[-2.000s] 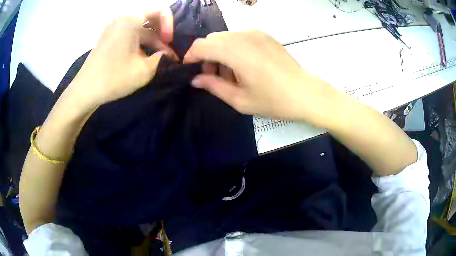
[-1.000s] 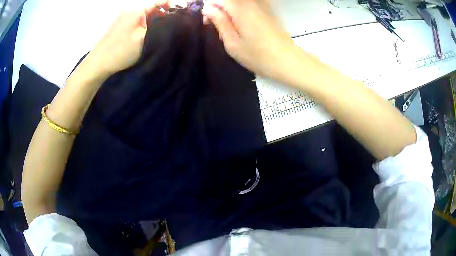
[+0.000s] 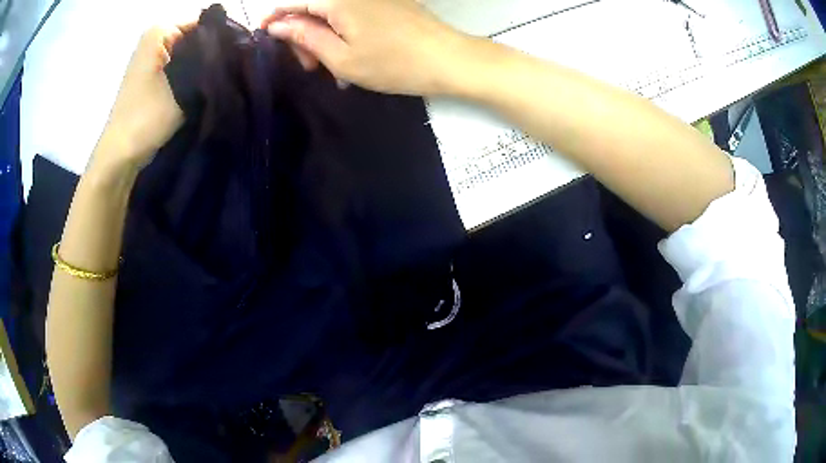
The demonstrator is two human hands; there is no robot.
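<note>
A large dark navy garment [image 3: 335, 208] covers the left of the white table and hangs over the lap. My left hand [image 3: 149, 95] grips bunched cloth at the upper left; its fingers are partly hidden by the cloth. My right hand [image 3: 349, 41] pinches the cloth's top edge just to the right, near the frame's top. A seam or fold runs down from between the hands. A thin white curved strip [image 3: 446, 307] lies on the cloth near the lap.
The white table [image 3: 543, 99] carries ruler marks along its near edge at the right. A thin dark-reddish tool [image 3: 770, 20] lies at the far right. A grey-white patch with a small metallic item [image 3: 741, 128] is right of the lap.
Both hands have moved left with the cloth; my left hand now holds a raised bunch. The cloth and white strip have shifted slightly, and the table's far-right items sit higher in view.
</note>
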